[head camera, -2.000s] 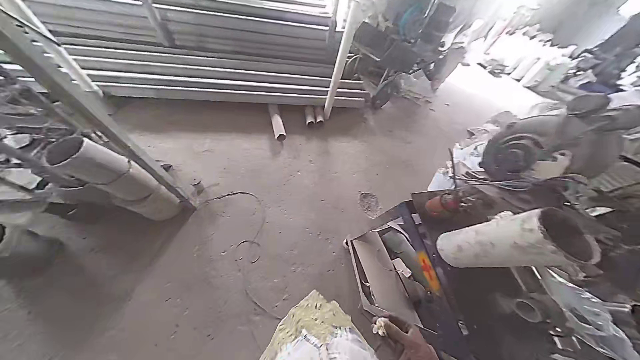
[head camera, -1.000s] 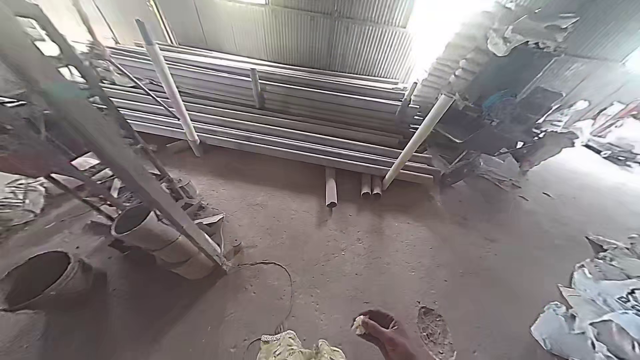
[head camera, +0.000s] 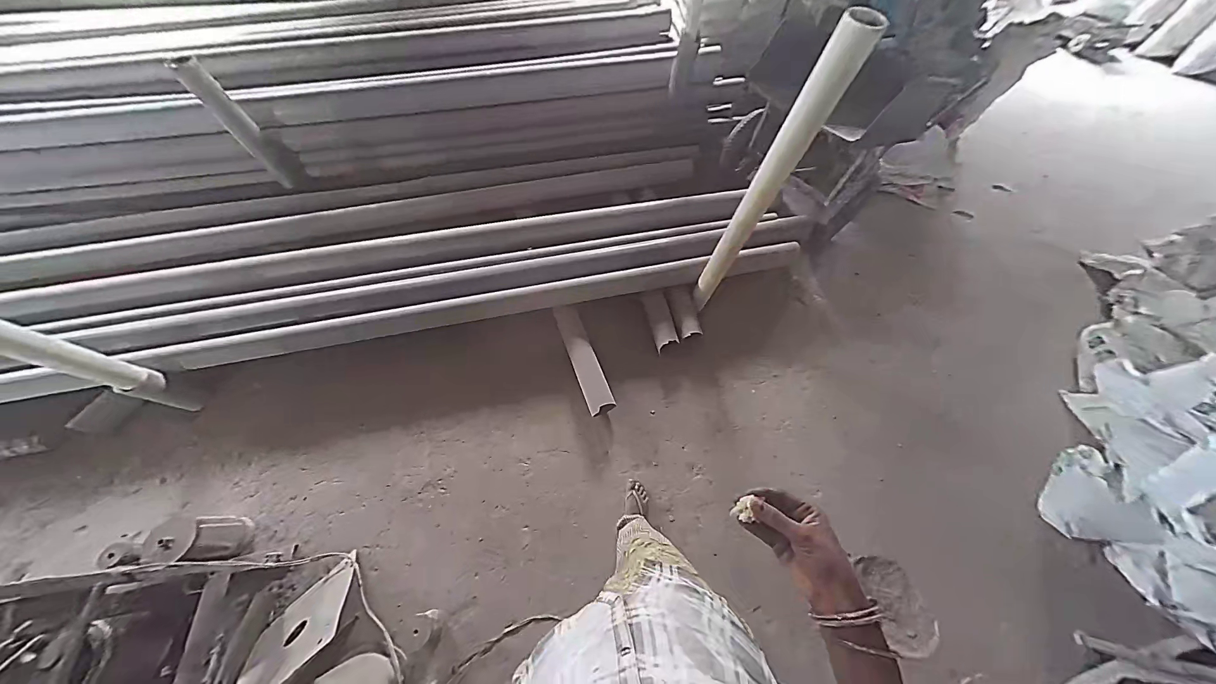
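My right hand (head camera: pixel 793 537), with thin bangles at the wrist, pinches a small pale yellowish lump (head camera: pixel 747 509) between thumb and fingers; what it is made of I cannot tell. The hand hangs over the dusty floor, to the right of my plaid shirt (head camera: pixel 655 627) and my sandalled foot (head camera: pixel 636 497). My left hand is out of view. Ahead lies a stack of long pipes (head camera: pixel 427 252), held by an upright, leaning pale pipe (head camera: pixel 788 152). Short pipe pieces (head camera: pixel 584 366) stick out from under the stack.
Scrap metal parts and a cable (head camera: pixel 356 589) lie at the lower left. On the right is a heap of pale, crumpled sheets or bags (head camera: pixel 1149 475). Another slanting pipe (head camera: pixel 81 356) stands at the left. Dark scrap (head camera: pixel 864 85) is piled behind the stack's right end.
The view has swung and come closer to the pipe stack. My right hand still holds the small lump. The bench with the large pipe, seen on the right earlier, is out of view.
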